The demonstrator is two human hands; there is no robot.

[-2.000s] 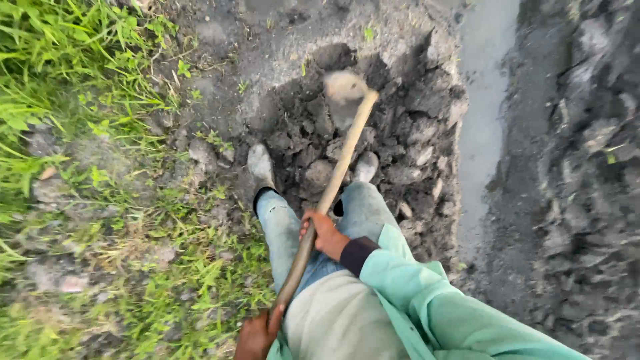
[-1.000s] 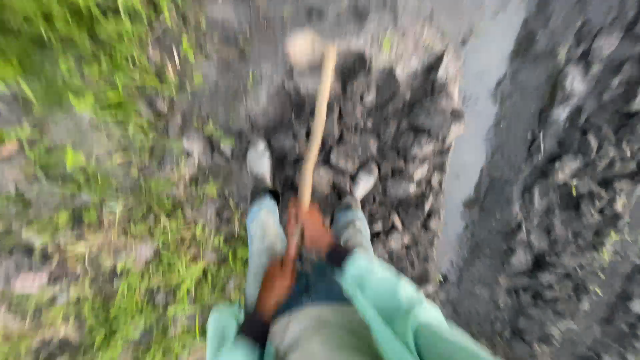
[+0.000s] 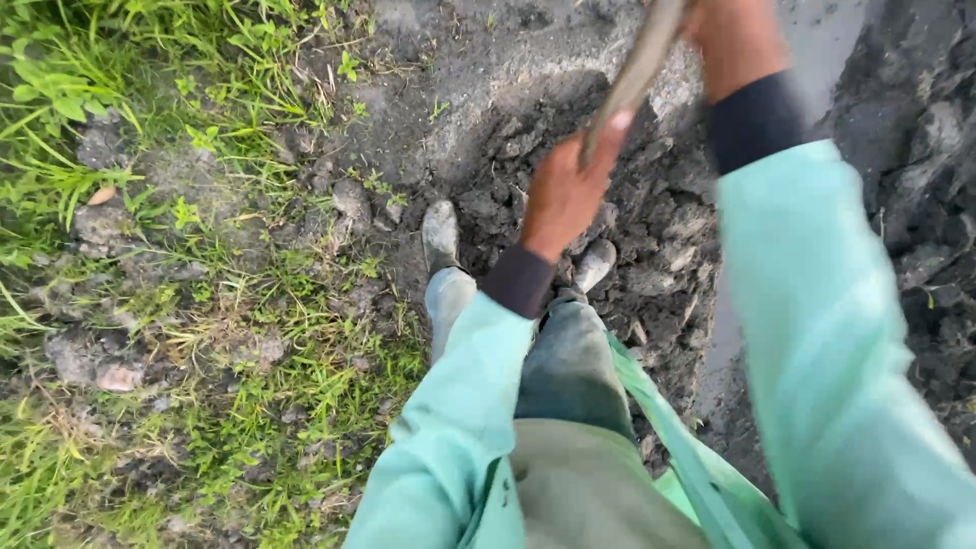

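Observation:
A long wooden handle (image 3: 634,72) slants up and out of the top of the view; its head is out of view. My left hand (image 3: 573,179) is closed around its lower end, above the turned soil. Higher up, at the top edge, my right hand (image 3: 740,42), blurred and partly cut off, grips the same handle. Dark, clumpy soil (image 3: 671,229) lies broken up beneath both hands and around my right boot (image 3: 595,264). My left boot (image 3: 441,229) stands at the left edge of the clods.
Grass and low weeds (image 3: 305,389) cover the ground on the left, with scattered lumps of earth. A narrow strip of wet, grey ground or water (image 3: 720,343) runs along the right of the clods. Beyond it lies more rough dark soil (image 3: 934,252).
Both hands have moved up and to the right with the wooden handle. The tool's far end, visible over the soil in the earlier frames, has left the view.

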